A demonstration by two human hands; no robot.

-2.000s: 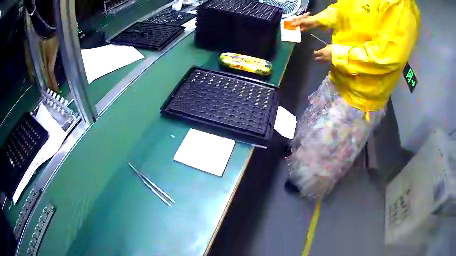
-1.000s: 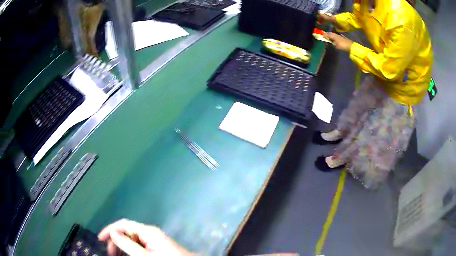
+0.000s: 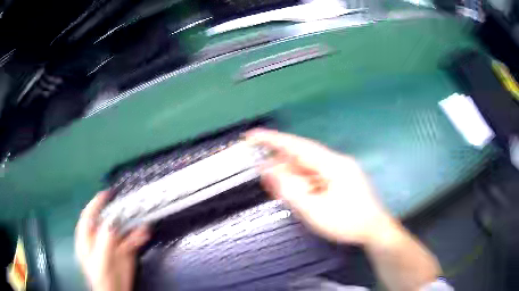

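A blurred silver-grey fixture strip (image 3: 188,185) lies slantwise above a black component tray (image 3: 176,162). My left hand (image 3: 108,244) holds its left end. My right hand (image 3: 318,187) holds its right end, palm partly turned to view. The tray's back edge and rows of small parts show behind the strip. Motion blur hides whether the strip touches the tray and whether its seats are filled.
Another fixture strip (image 3: 284,61) lies at the bench back. A white pad (image 3: 466,119) and part of a dark tray are at the right. A white and orange card (image 3: 19,267) is at the left edge. Blurred dark clothing fills the bottom.
The view has swung left and down. Both hands are now in view on a strip; one second ago one hand was by the tray's edge. The tweezers and the coworker have left the picture.
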